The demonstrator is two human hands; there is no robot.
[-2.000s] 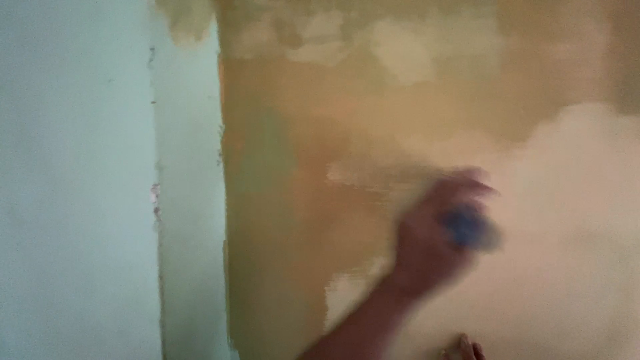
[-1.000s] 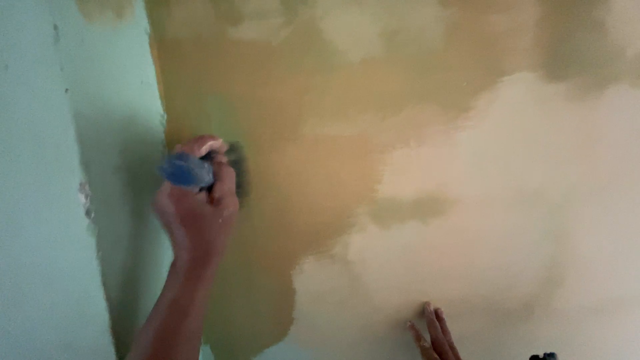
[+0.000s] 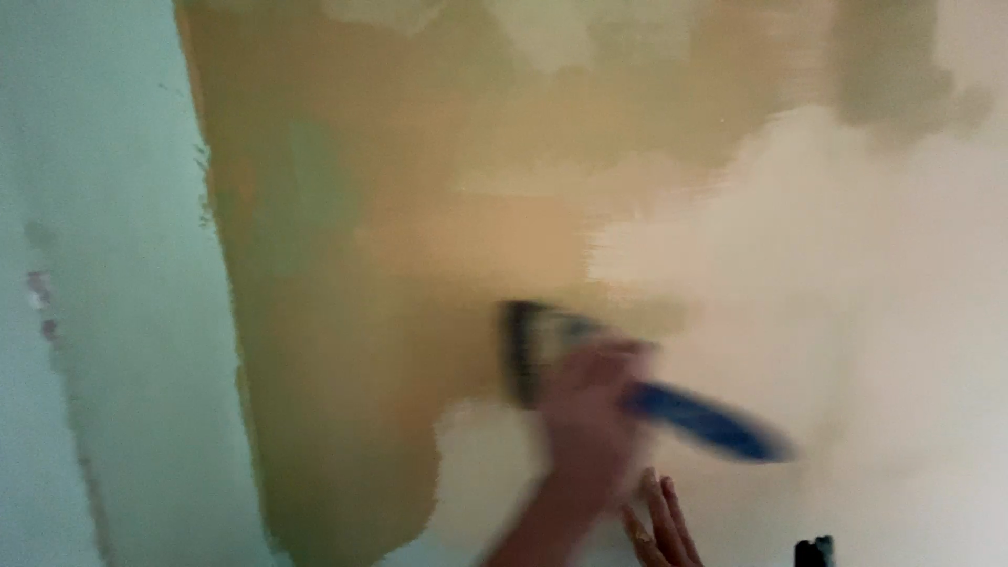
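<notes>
My left hand (image 3: pixel 594 394), blurred, grips a paintbrush with a blue handle (image 3: pixel 709 425) that points down to the right. The brush's dark bristles (image 3: pixel 520 354) face left, against or close to the wall, over ochre-brown paint (image 3: pixel 346 378). A pale cream area (image 3: pixel 787 354) lies to the right of the brown, with a small pale patch under the brush. At the bottom edge, right of my left forearm, the fingers of my right hand (image 3: pixel 665 524) point up, slightly apart, and seem to rest on the wall. The rest of that hand is out of view.
A pale green wall strip (image 3: pixel 150 315) runs down the left side and meets the brown paint along an uneven edge. Chipped marks (image 3: pixel 39 291) show on a corner line farther left. A small dark object (image 3: pixel 815 551), not identifiable, pokes up at the bottom right.
My left hand, with the brush, has moved right from beside the green strip, where it was a second ago. My right hand's fingers remain low on the wall.
</notes>
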